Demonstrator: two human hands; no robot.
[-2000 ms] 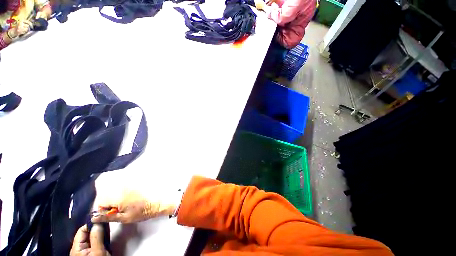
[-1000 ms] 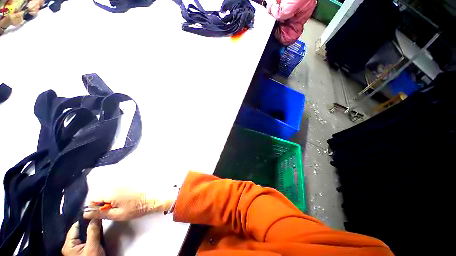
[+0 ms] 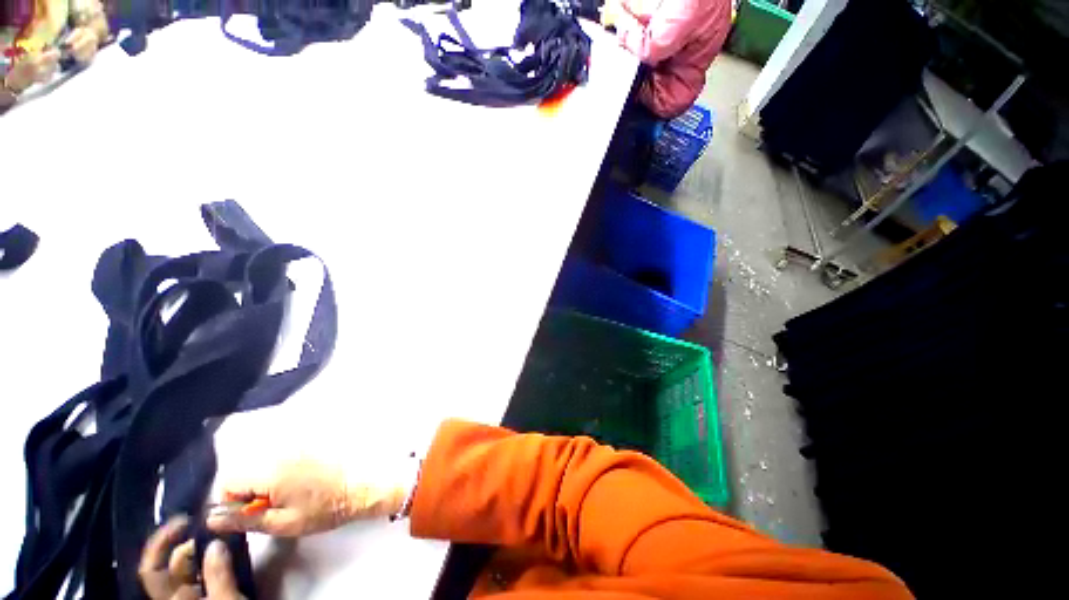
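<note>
A looped heap of dark navy fabric strips (image 3: pixel 193 340) lies on the white table at the left. My right hand (image 3: pixel 293 497), in an orange sleeve, is closed around a small tool with an orange-red part (image 3: pixel 253 505); its metallic tip points left at a dark strip. My left hand (image 3: pixel 188 565), cut off by the bottom edge, holds that dark strip (image 3: pixel 220 560) between its fingers, just below the tool tip. The rest of the tool is hidden in my right fist.
A green crate (image 3: pixel 717 440), a blue bin (image 3: pixel 712 264) and a slotted blue crate (image 3: pixel 680 147) stand beside the table edge. More strips (image 3: pixel 516 65) lie at the far side, near a person in pink (image 3: pixel 674 47). Dark cloth (image 3: pixel 938 387) hangs at the right.
The view has shifted slightly back and forth. My left hand's fingers have changed their hold and now spread more over the strip. My right hand keeps the tool at the strip.
</note>
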